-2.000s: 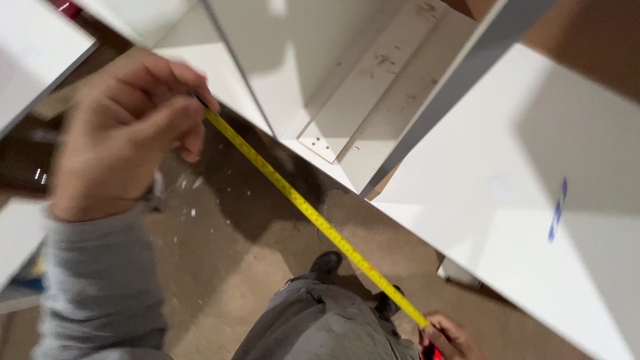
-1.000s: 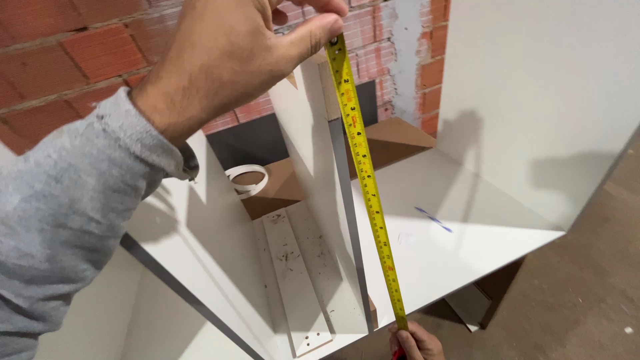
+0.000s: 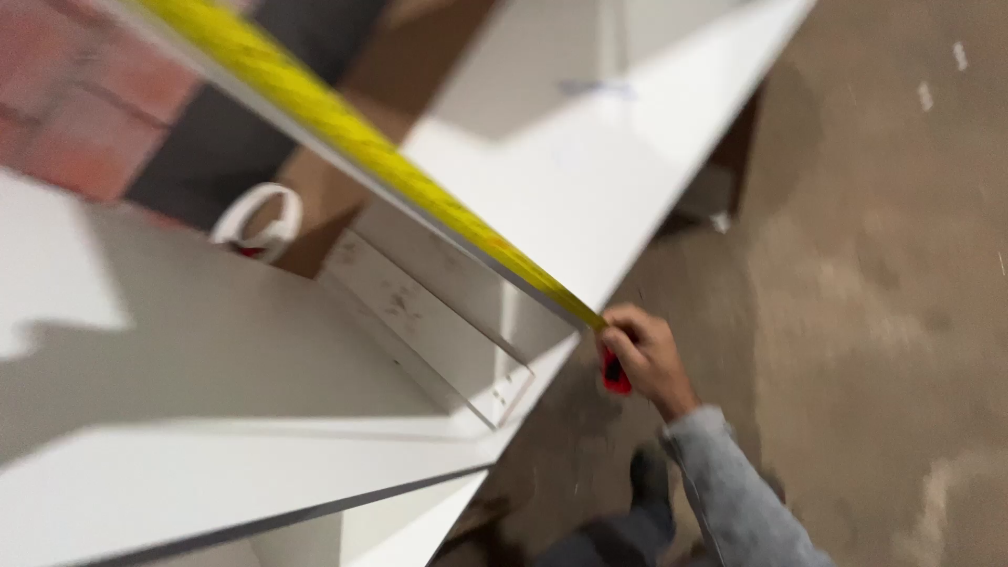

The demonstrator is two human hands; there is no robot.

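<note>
My right hand (image 3: 642, 354) grips the red case (image 3: 614, 372) of a tape measure at the lower front corner of an upright white panel. From it the yellow tape blade (image 3: 378, 165), blurred, runs up and left along the panel's grey edge (image 3: 472, 250) and out at the top of the view. My left hand is out of the frame. Left of the panel, inside the white cabinet, a loose white board strip (image 3: 425, 319) with brown debris lies along the bottom.
A white roll of tape (image 3: 260, 220) sits by the brick wall (image 3: 94, 102). A white panel (image 3: 543, 157) with a blue mark extends to the right of the divider. Another grey-edged panel (image 3: 299, 516) is at lower left. The concrete floor (image 3: 866, 276) and my shoe (image 3: 650, 472) show beyond the cabinet.
The view has swung and tilted strongly. My left hand, at the tape's end a second ago, is out of sight now. The blade lies along the divider's edge, with my right hand still on the case.
</note>
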